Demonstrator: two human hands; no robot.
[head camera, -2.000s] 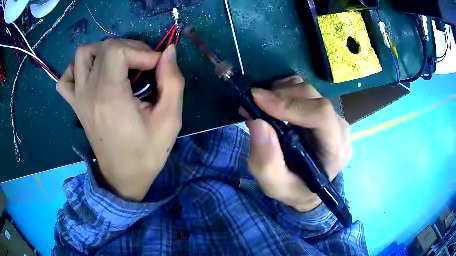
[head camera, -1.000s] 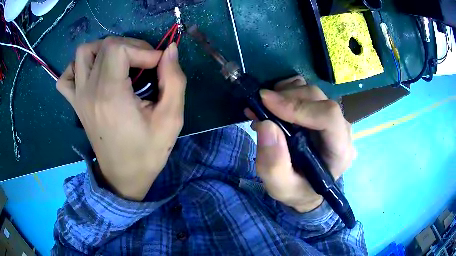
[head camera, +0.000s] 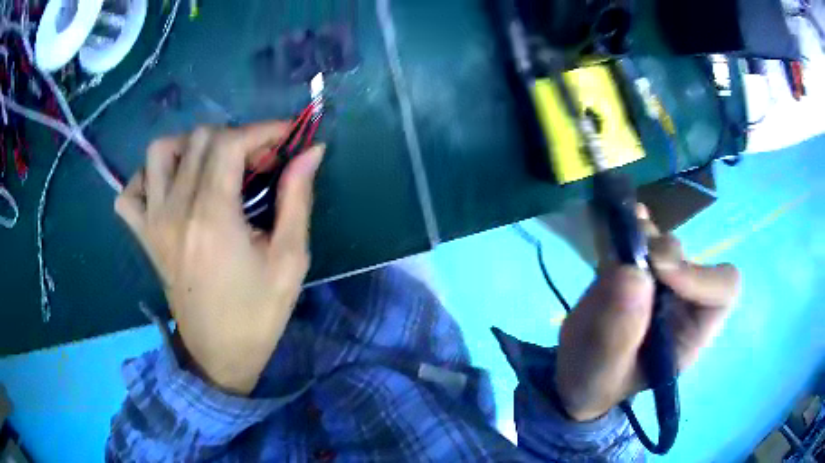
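Red and black lead wires (head camera: 303, 127) run from a small white connector (head camera: 317, 86), near a dark notched block (head camera: 312, 56), to my left hand (head camera: 222, 244). Its thumb and index finger are a little apart around them, and a black and white cable (head camera: 258, 201) shows under the palm; whether the hand grips them is unclear. My right hand (head camera: 647, 316) is shut on the black handle of a soldering iron (head camera: 620, 212). The blurred metal front of the iron lies over the yellow sponge (head camera: 615, 108); its tip is hard to make out.
A white spool (head camera: 68, 32) and wire bundles (head camera: 18, 118) are at the upper left. The dark iron stand (head camera: 534, 118) surrounds the sponge. A cardboard box (head camera: 678, 203) is below the bench edge. The iron's cord (head camera: 665, 425) loops beneath my right hand.
My right hand has moved right with the iron, from beside the wires to the sponge. My left thumb and index finger have parted slightly. The camera view has shifted a little.
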